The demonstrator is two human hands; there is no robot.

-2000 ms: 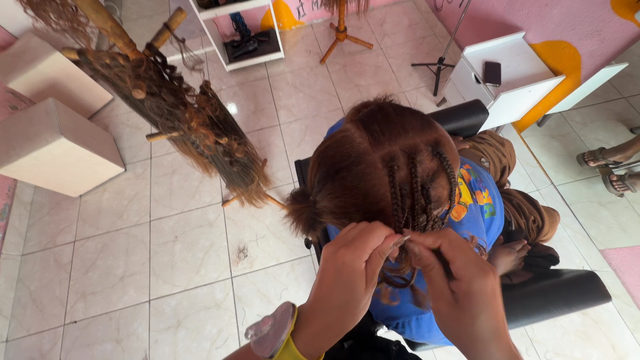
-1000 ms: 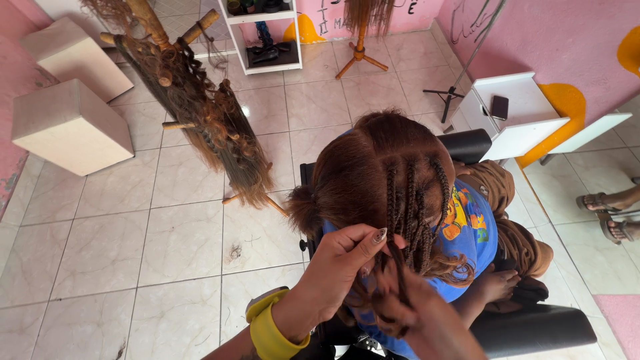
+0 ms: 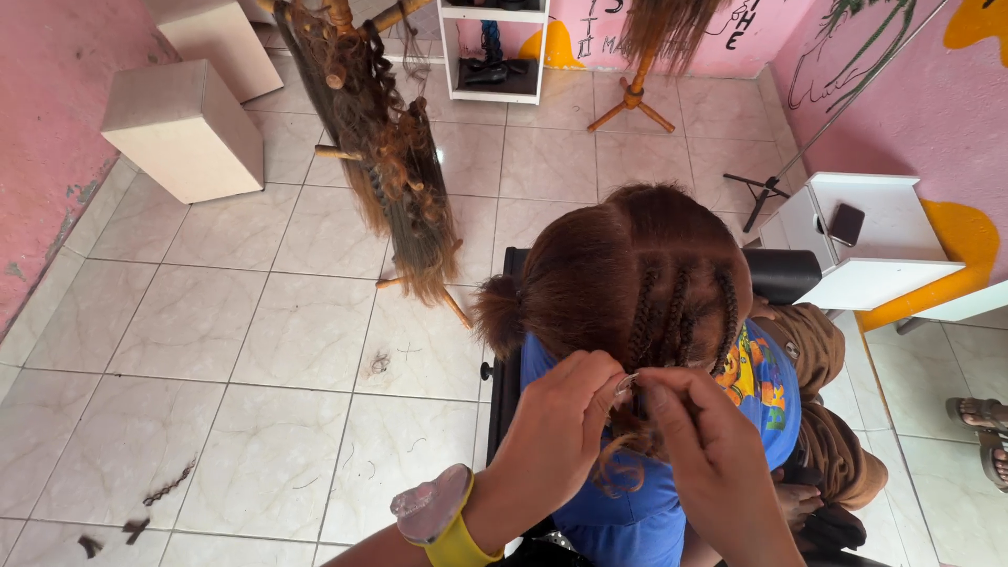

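Note:
A seated person's reddish-brown hair (image 3: 583, 260) has several braids (image 3: 679, 307) on the right side of the head and a tied ponytail (image 3: 500, 311) at the left. My left hand (image 3: 555, 417), with a yellow wristband (image 3: 457, 528) bearing a clear pad, pinches hair at the lower end of the braids. Against it, my right hand (image 3: 701, 441) pinches hair between thumb and forefinger. Loose curly ends (image 3: 618, 465) hang beneath the fingers over the blue shirt (image 3: 630, 504). The strands between my fingertips are mostly hidden.
A wooden rack hung with hair extensions (image 3: 394, 165) stands at upper left, near white boxes (image 3: 189, 126). A white shelf (image 3: 496, 97) is behind. At right are a white drawer unit (image 3: 886, 272) with a phone (image 3: 846, 224), a metal tripod (image 3: 760, 193) and another person's sandalled feet (image 3: 984, 417).
One second ago my right hand was lower and blurred around the hanging hair; it is now up beside my left fingertips. The camera view has shifted somewhat.

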